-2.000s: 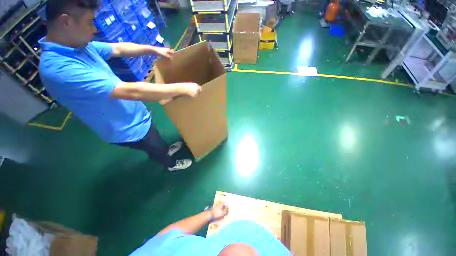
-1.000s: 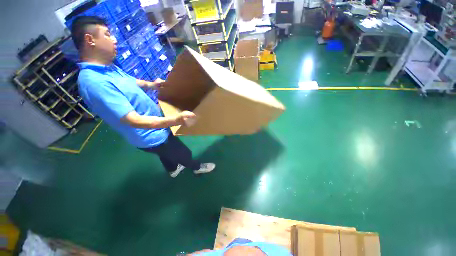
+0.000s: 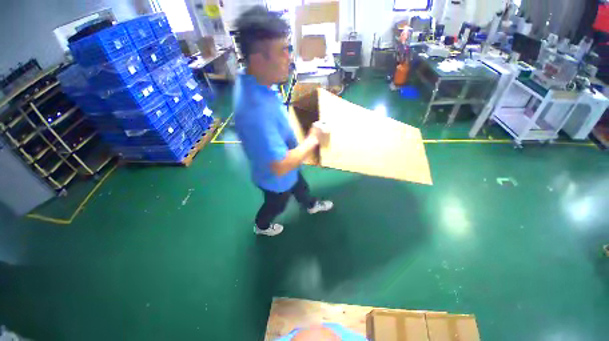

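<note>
Neither of my hands is in the picture. Nearest in front of me at the bottom edge is a pale wooden pallet (image 3: pixel 294 316), cut off by the frame. Two taped brown cartons (image 3: pixel 398 326) stand side by side on its right part. Part of my own light blue clothing shows over the pallet. Ahead, another person in a blue shirt holds a large open brown carton (image 3: pixel 374 141), tilted on its side and off the floor, its opening towards the person.
Blue crates (image 3: pixel 143 100) stand stacked on a pallet at the left, beside a dark shelf rack (image 3: pixel 50 126). A metal table (image 3: pixel 451 83) and a white cart (image 3: pixel 527 110) stand at the back right. An orange cylinder (image 3: pixel 401 72) stands at the back.
The other person has lifted the large carton off the floor and walked to the right with it. My left hand, seen over the pallet earlier, is out of the picture.
</note>
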